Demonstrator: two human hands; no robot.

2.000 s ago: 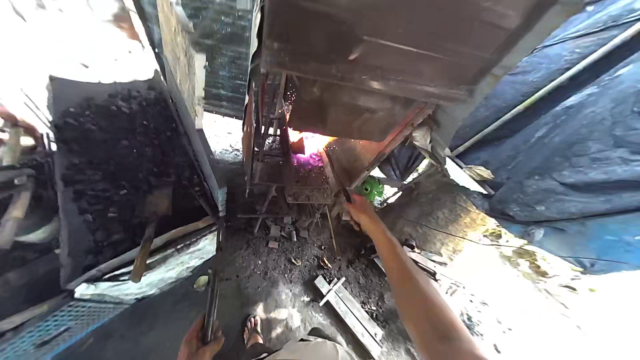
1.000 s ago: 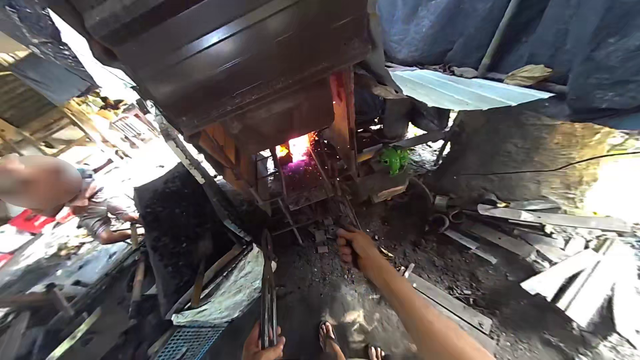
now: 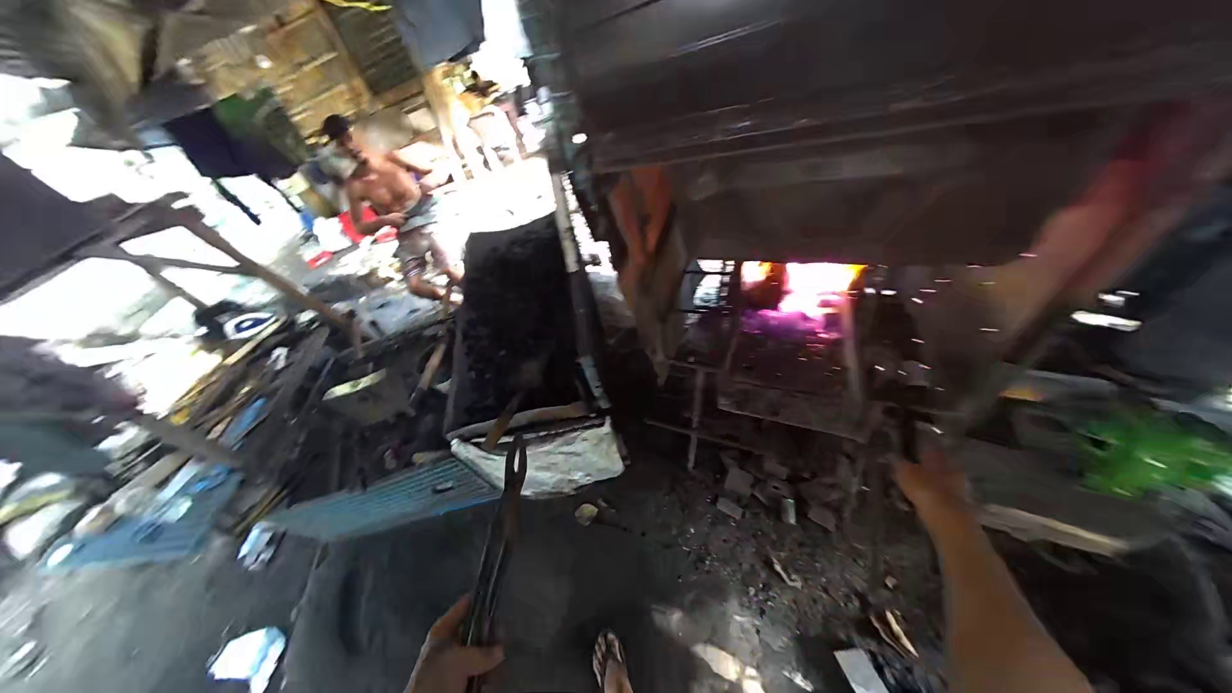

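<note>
My left hand (image 3: 454, 654) is closed around the handles of long metal tongs (image 3: 500, 549), whose jaws point up and away from me with nothing between them. My right hand (image 3: 929, 476) reaches forward at the right side of the forge, its fingers around a dark, thin thing that is blurred; I cannot tell what it is. Ahead of it, a fire (image 3: 804, 289) glows orange and purple inside the forge, under a dark metal hood (image 3: 847, 125). Sparks fly to the right of the fire, near my right hand.
A bin of charcoal (image 3: 510, 318) with a white sack (image 3: 568, 457) at its edge stands left of the forge. A person (image 3: 390, 197) is beyond it. A blue plastic grate (image 3: 395, 500) lies nearer. Rubble (image 3: 760, 491) covers the ground below the forge; something green (image 3: 1145, 452) is at right.
The view has swung left. A person beyond the charcoal bin, bent low at the left one second ago, now appears upright. Sparks are more visible beside the fire. Both hands keep their holds.
</note>
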